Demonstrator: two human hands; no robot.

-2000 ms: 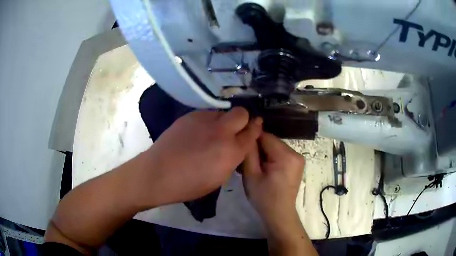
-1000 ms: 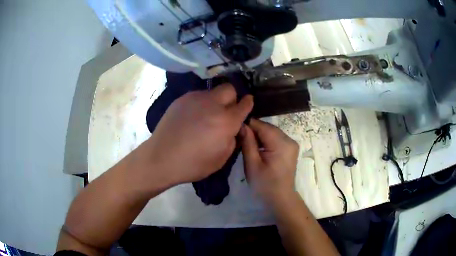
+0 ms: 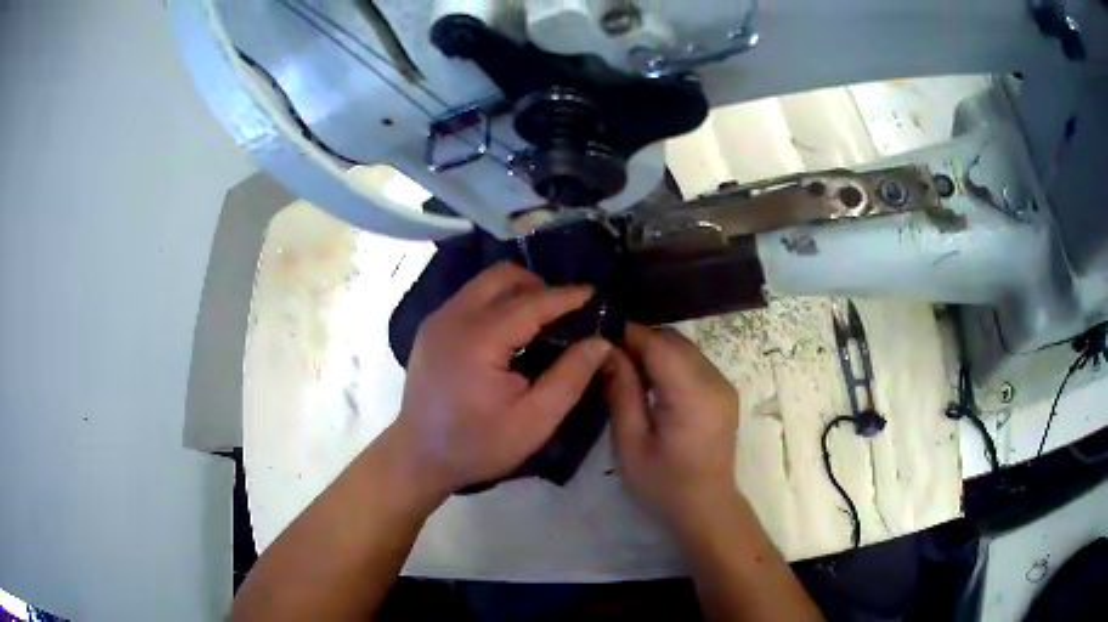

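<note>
The dark cloth bag piece (image 3: pixel 565 261) lies under the sewing machine head (image 3: pixel 352 109) at the end of the cylinder arm, and hangs down to the left and below. A small shiny silvery bit shows on the cloth between my hands. My left hand (image 3: pixel 486 371) lies on the cloth, its thumb and forefinger spread around a fold of it and touching it. My right hand (image 3: pixel 668 407) pinches the cloth's right edge just below the dark block (image 3: pixel 693 277). The needle and presser foot are hard to make out.
The pale cylinder arm (image 3: pixel 887 255) runs right from the work, with a worn metal plate (image 3: pixel 790 207) on top. Thread snips (image 3: pixel 858 365) with a black cord lie right of my right hand on the wooden tabletop (image 3: pixel 316 413). Lint lies below the dark block.
My left hand has opened its thumb and forefinger and turned flatter over the cloth. The cloth's lower end has drawn up and bunched. My right hand keeps its pinch at the edge.
</note>
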